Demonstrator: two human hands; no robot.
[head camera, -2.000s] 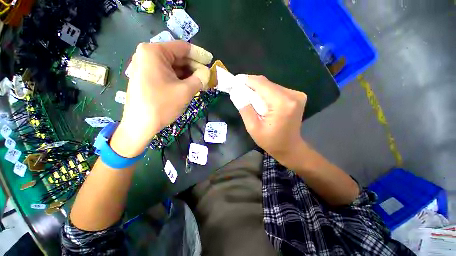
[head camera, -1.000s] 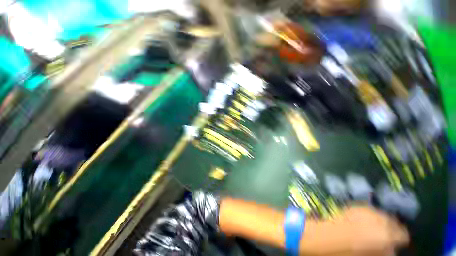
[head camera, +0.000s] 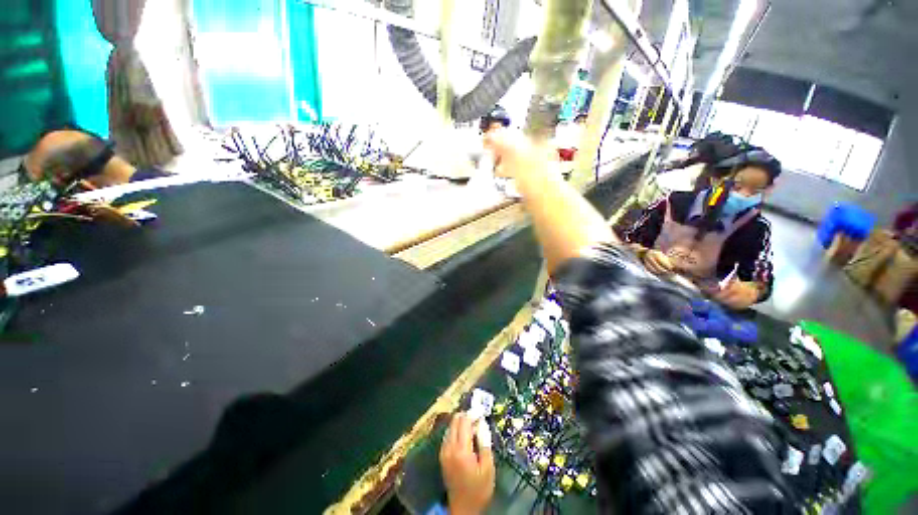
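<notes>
My right hand (head camera: 513, 156) is stretched far forward over the pale ledge beyond the conveyor, small and washed out by glare; whether it holds anything cannot be told. Its plaid sleeve crosses the bench. My left hand (head camera: 468, 468) is low in the picture at the bench edge, partly cut off, with the blue band at its wrist. Its fingertips are by a white square tag (head camera: 481, 402); a grip on it cannot be made out. Wired circuit boards with small yellow blocks (head camera: 544, 433) lie in a heap right of this hand, partly behind the sleeve.
The dark conveyor (head camera: 232, 302) fills the left, with wired boards (head camera: 30, 216) at its far left. More black-wired parts (head camera: 312, 166) lie on the ledge. A masked person (head camera: 705, 236) works across the bench. Another person's head (head camera: 75, 156) is far left. A green sheet (head camera: 871, 422) is at right.
The view has swung up and left from the bench to the conveyor. My hands, together at an end piece and white wipe earlier, are now apart; the right reaches far forward.
</notes>
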